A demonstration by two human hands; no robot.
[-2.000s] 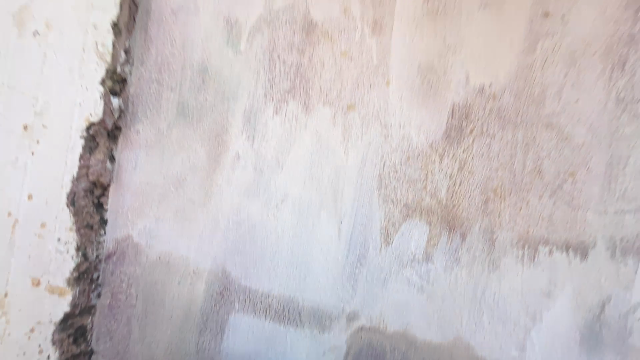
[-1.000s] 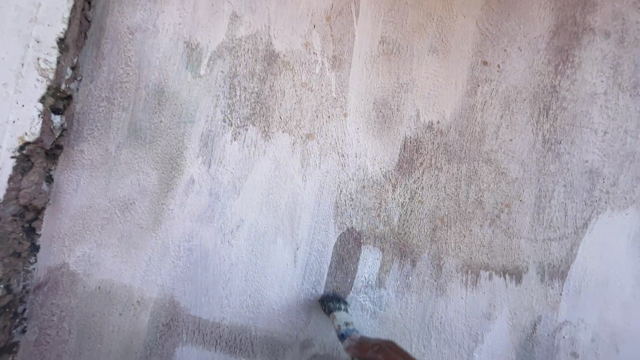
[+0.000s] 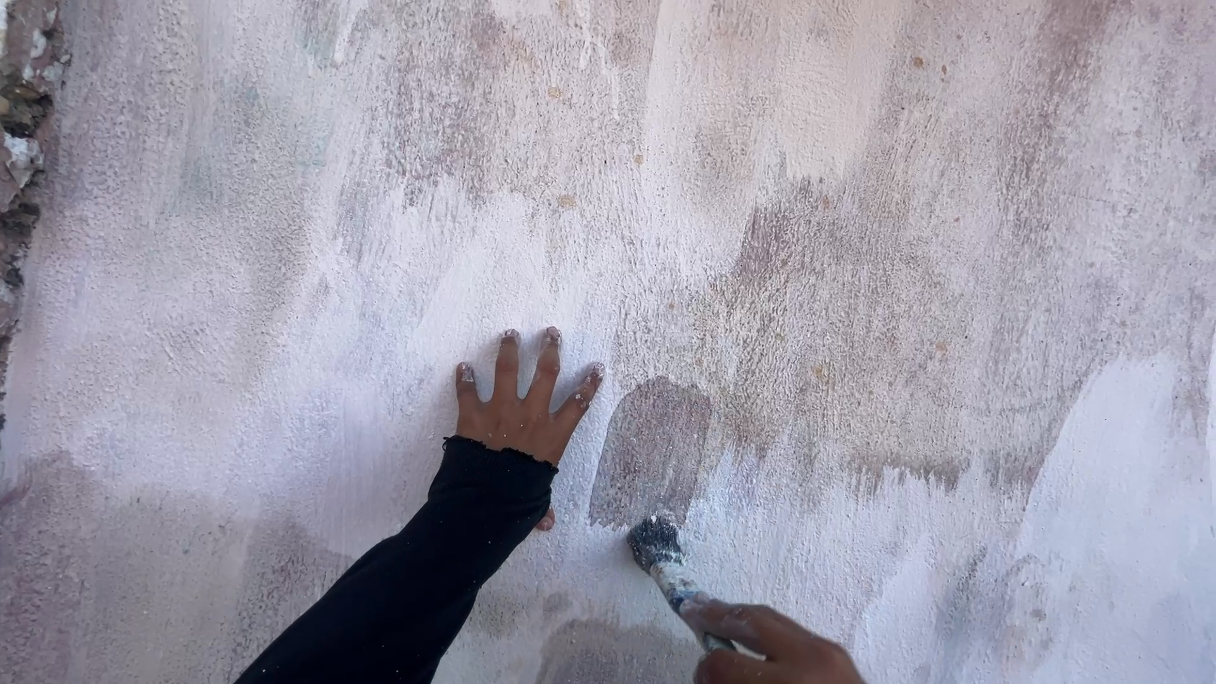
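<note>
My left hand [image 3: 518, 408], in a dark sleeve, lies flat against the painted wall [image 3: 532, 256] with its fingers spread and paint on the fingertips. Lower right of it, my right hand [image 3: 774, 641] grips the handle of a paintbrush [image 3: 679, 584] spattered with white and blue. The dark bristles touch the wall at the bottom end of a damp-looking, darker streak [image 3: 655, 446]. That streak lies just right of my left hand.
Whitish paint covers the rough wall unevenly, with brownish and grey patches showing. A broken edge of crumbling masonry [image 3: 24, 142] runs down the far left. A brighter white patch [image 3: 1121, 484] is at the right.
My left hand has come into view and rests on the wall. The brush and right hand, absent two seconds ago, appeared a second ago. The dark streak also appeared between those earlier frames.
</note>
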